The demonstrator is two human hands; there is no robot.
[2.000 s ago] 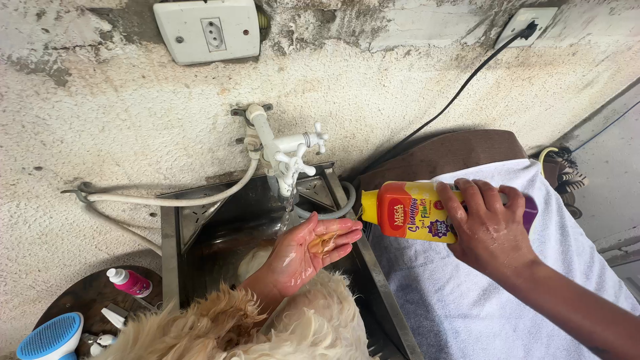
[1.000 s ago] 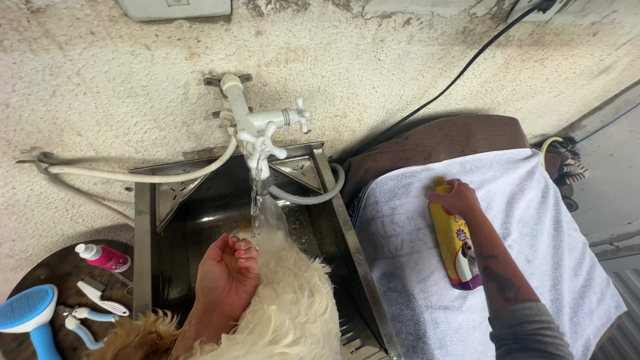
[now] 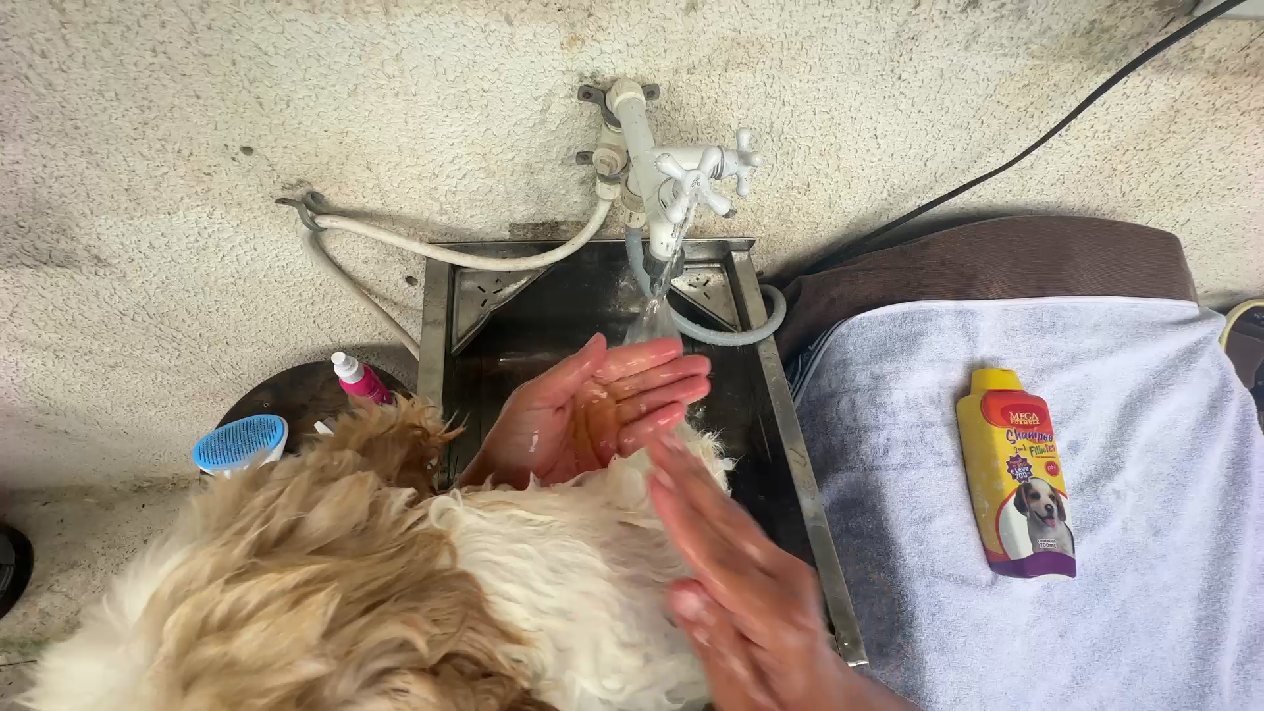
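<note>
A dog with tan and white fur stands partly over a metal sink, its coat wet near the basin. My left hand is palm up with amber shampoo pooled in it, just below the stream from a white plastic faucet. My right hand, slightly blurred and wet, is beside the dog's white fur, its fingertips near my left hand's fingers, holding nothing. On a light towel to the right lies the yellow dog shampoo bottle, its cap closed.
At left, a round dark stool bears a blue pet brush and a pink spray bottle. A white hose hangs from a wall hook, and a grey hose curls over the sink's edge. A black cable runs along the wall.
My right hand first held the shampoo bottle over my left palm, then set it on the towel and let go. It has since moved left, close to my left hand.
</note>
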